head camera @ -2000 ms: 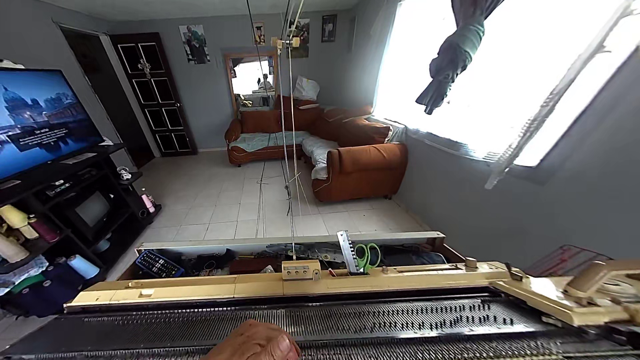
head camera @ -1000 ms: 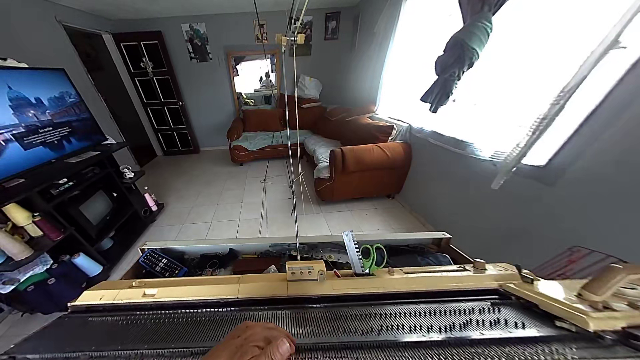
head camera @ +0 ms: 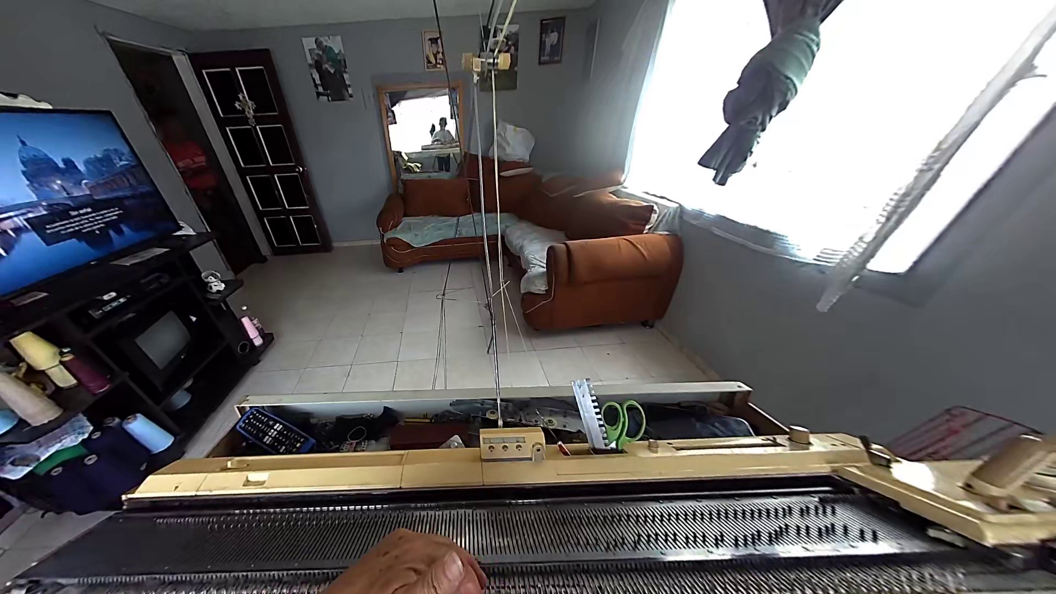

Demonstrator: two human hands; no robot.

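Observation:
My left hand (head camera: 412, 565) is at the bottom centre, over the metal needle bed (head camera: 577, 536) of a knitting machine. Its fingers look curled with the thumb at the right; their tips, and anything between them, are hidden. My right hand is out of view. Beyond the hand, a cream row counter (head camera: 511, 445) sits on the machine's back rail (head camera: 330, 470). The machine's carriage (head camera: 949, 495) is at the right end. Yarn strands (head camera: 497, 330) run down from a tension mast (head camera: 487, 63). Green-handled scissors (head camera: 623, 423) and a white toothed strip (head camera: 588, 412) stand behind the rail.
A long open tray (head camera: 495, 390) behind the machine holds a remote control (head camera: 275, 431) and other items. Yarn cones (head camera: 148, 433) are on the left, by a black TV stand (head camera: 190, 330). A brown sofa (head camera: 610, 280) and a window are farther back.

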